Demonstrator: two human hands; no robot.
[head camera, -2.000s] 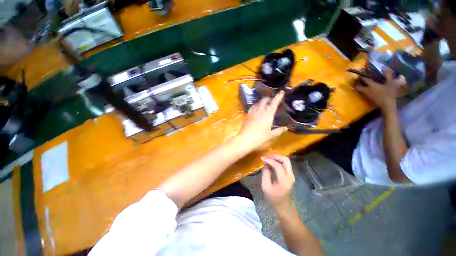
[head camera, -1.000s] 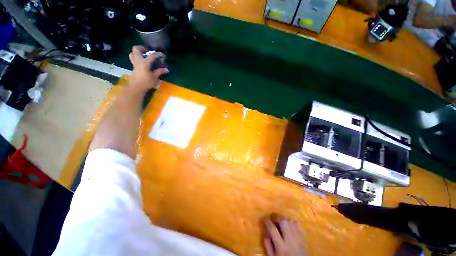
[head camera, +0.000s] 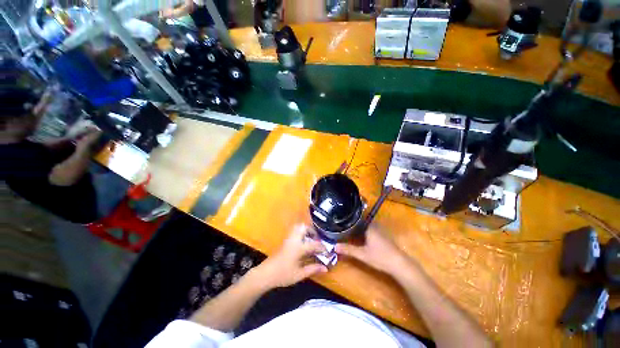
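Note:
A black, shiny, round-ended appliance housing (head camera: 336, 202) stands on the orange bench in front of me. Its narrow silver-grey end points towards me. My left hand (head camera: 296, 257) holds that near end from the left. My right hand (head camera: 372, 249) holds it from the right, the fingers close to those of the left. A long flat black strip (head camera: 378, 206) sticks out at the housing's right. Thin wires (head camera: 365, 166) lie beyond it. The fingertips and the underside of the unit are partly hidden.
A twin white-silver screw feeder (head camera: 435, 151) stands at the right, with a blurred black electric screwdriver (head camera: 484, 165) hanging before it. More dark units (head camera: 580, 253) lie at the right edge. A green strip (head camera: 326, 95) runs behind, and a person in black (head camera: 51, 160) works at the left.
My left hand has come back from the green strip at the far left. Both hands are now together on a housing in front of me. The view has turned and shifted.

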